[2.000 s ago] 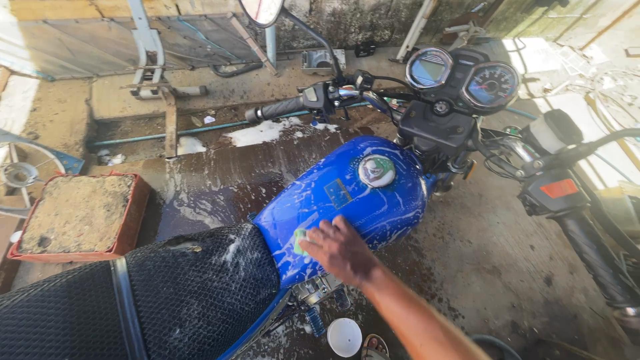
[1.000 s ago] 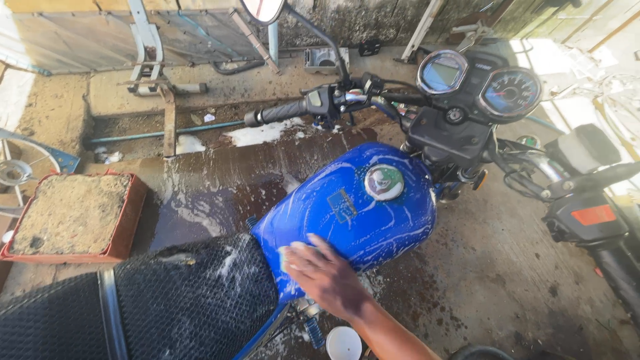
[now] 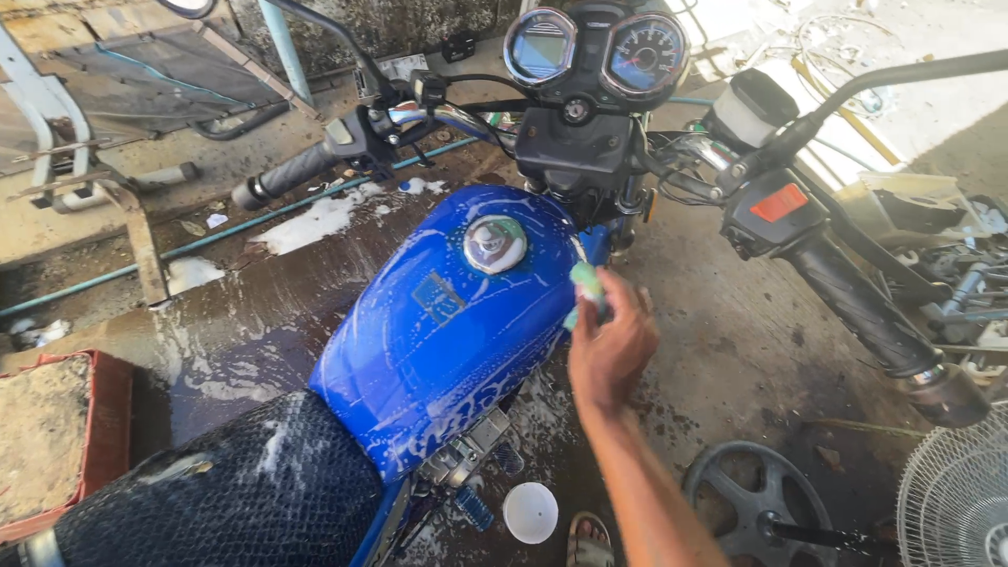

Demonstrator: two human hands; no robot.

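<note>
My right hand (image 3: 616, 339) grips a green sponge (image 3: 586, 293) at the front right side of a motorcycle's blue fuel tank (image 3: 394, 323). Soap suds streak the tank, thickest along its lower right edge. A chrome fuel cap (image 3: 494, 244) sits on top of it, with a dull rectangular sticker (image 3: 439, 298) behind. The black mesh-covered seat (image 3: 236, 480) also carries some foam. Beyond the tank are the twin gauges (image 3: 595, 55) and the handlebar. My left hand is out of view.
A white bucket (image 3: 530, 513) stands on the wet floor beside the engine. A wheel-like grey part (image 3: 756, 504) and a fan (image 3: 965, 496) are at the lower right. The right handlebar grip (image 3: 858, 307) juts near my arm. A red tray of dried material (image 3: 110, 433) lies left.
My right hand has moved from the rear of the tank by the seat to its front right side, with the sponge. The view has shifted closer to the tank.
</note>
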